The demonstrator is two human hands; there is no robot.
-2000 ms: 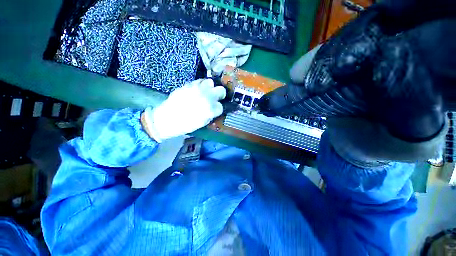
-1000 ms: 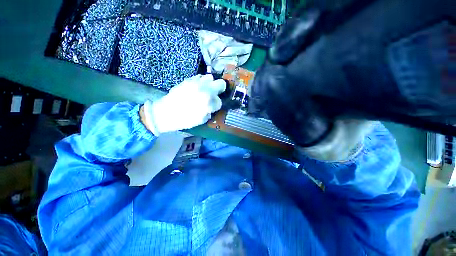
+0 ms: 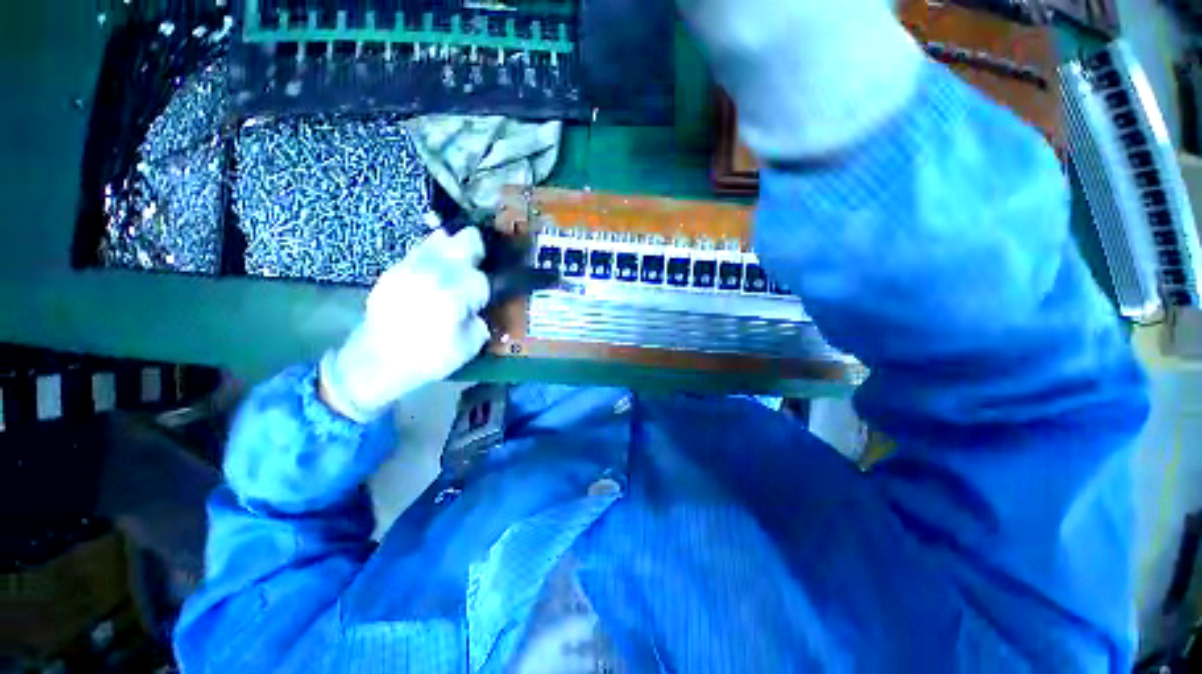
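A silver ribbed heatsink [image 3: 686,325] lies in an orange-brown fixture [image 3: 620,211] in front of me. A row of black square transistors [image 3: 653,269] runs along it, and its right end is hidden behind my right sleeve. My left hand [image 3: 415,316], in a white glove with dark fingertips, is at the fixture's left end with its fingers bent; the blurred dark fingertips do not show whether they hold anything. My right hand [image 3: 817,66], in a white glove, reaches forward to the top edge; its fingers are cut off or hidden.
Black screw trays [image 3: 231,198] heaped with screws stand at left. A crumpled rag [image 3: 490,158] lies beside them. A green toothed frame [image 3: 409,37] lies on a dark fixture behind. Orange-brown boards [image 3: 995,59] lie at back right, and another heatsink with transistors [image 3: 1127,178] lies at the right edge.
My right hand and the dark screwdriver have left the heatsink; the hand has reached forward, uncovering the transistor row. My left hand stays at the fixture's left end. The whole view has shifted.
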